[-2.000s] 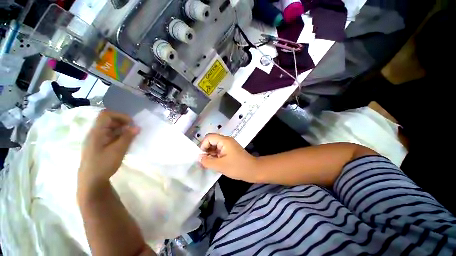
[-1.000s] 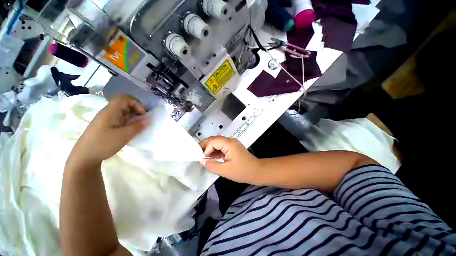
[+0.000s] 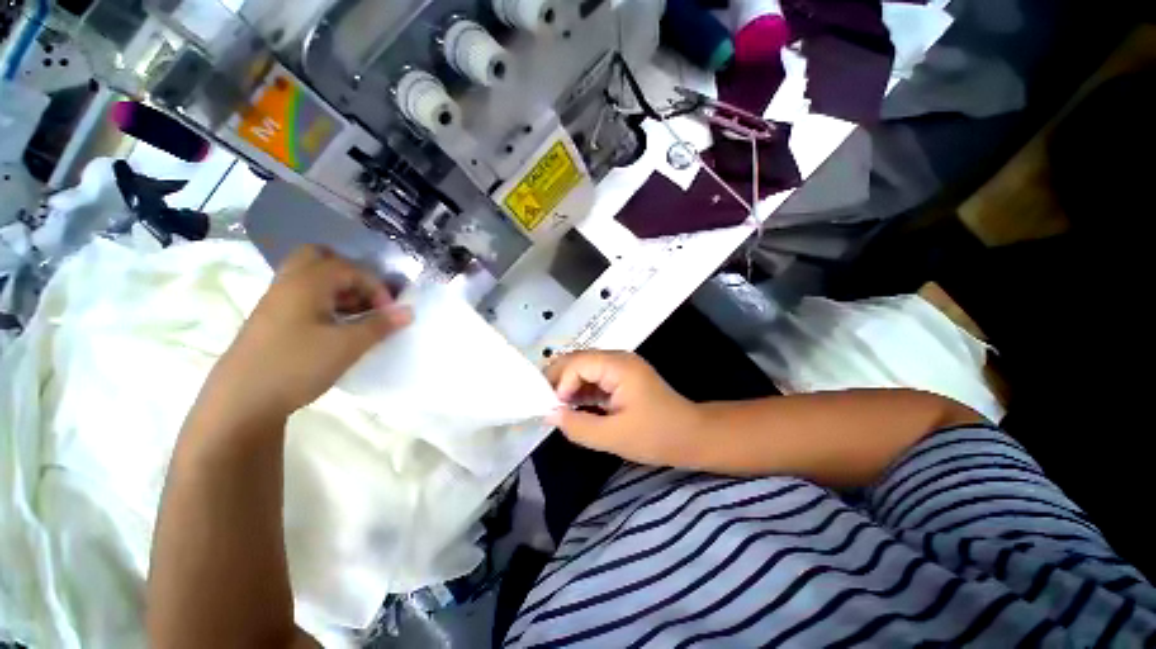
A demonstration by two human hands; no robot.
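My left hand (image 3: 311,332) pinches the edge of a white fabric piece (image 3: 450,361) just in front of the needle area. My right hand (image 3: 621,403) pinches another corner of the same piece at the table's front edge. The fabric is stretched between both hands. The presser foot and needle area (image 3: 425,235) of the overlock machine (image 3: 368,76) lies just beyond the cloth. Whether the cloth lies under the foot cannot be told. A large cream cloth heap (image 3: 114,418) lies left of and under my left hand.
Pink-red snips (image 3: 739,123) and maroon scraps (image 3: 685,203) lie right of the machine, with thread cones (image 3: 761,36) beyond. A dark spool (image 3: 161,131) and a black object (image 3: 159,203) are at left. A white cloth pile (image 3: 894,342) is at lower right.
My left hand has moved right, towards the front of the needle area. My right hand has moved slightly right with its fabric corner. Both keep their pinch.
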